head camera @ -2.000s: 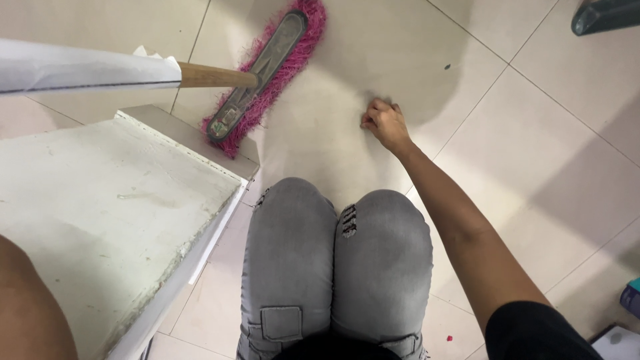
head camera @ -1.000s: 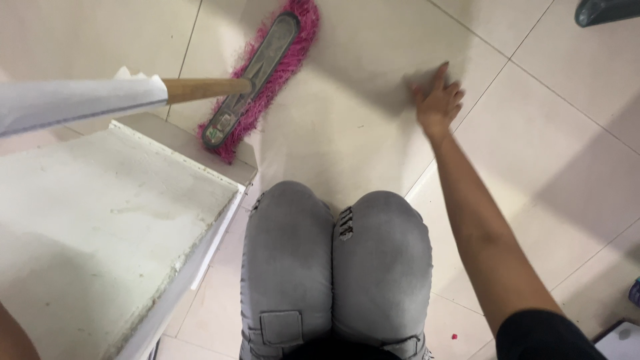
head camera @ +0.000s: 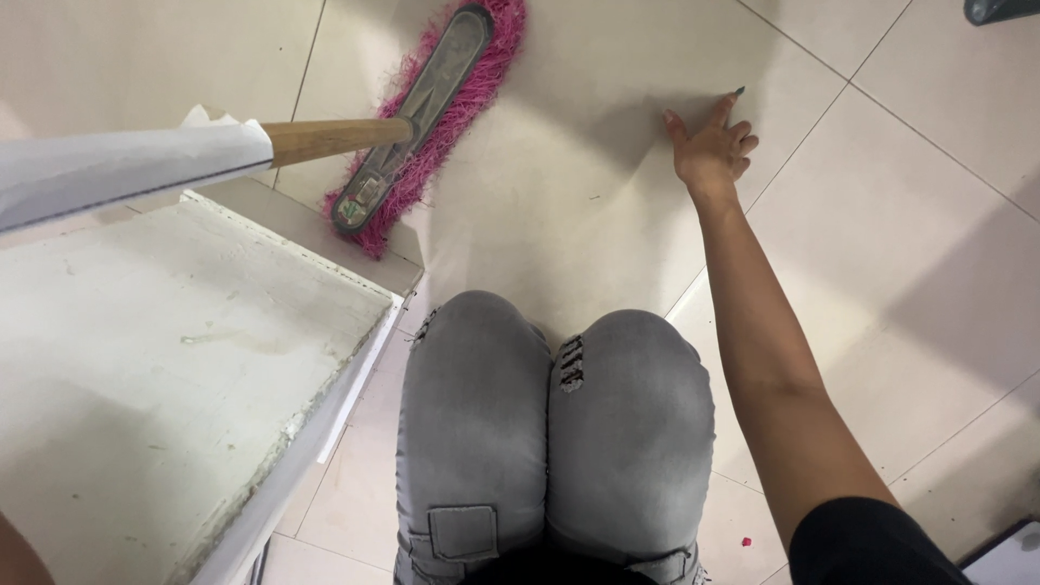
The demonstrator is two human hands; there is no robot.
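Over the tiled floor my right hand (head camera: 711,150) is stretched forward, fingers spread, with the tip of the index finger at a small dark scrap (head camera: 740,91). Whether it touches the scrap cannot be told. My left hand is out of view; only a bit of skin shows at the lower left edge. A floor duster with a pink fringed head (head camera: 418,122) lies left of my right hand, its wooden handle (head camera: 337,138) partly wrapped in white material.
A worn white-topped cabinet or table (head camera: 195,341) stands at the left, beside my knees in grey jeans (head camera: 479,406). A dark grey object (head camera: 1003,8) is at the top right. A small red scrap (head camera: 746,542) lies on the floor near my right leg.
My right hand has moved forward and to the right across the floor, and its fingers, curled earlier, are spread. The duster still lies in the same area.
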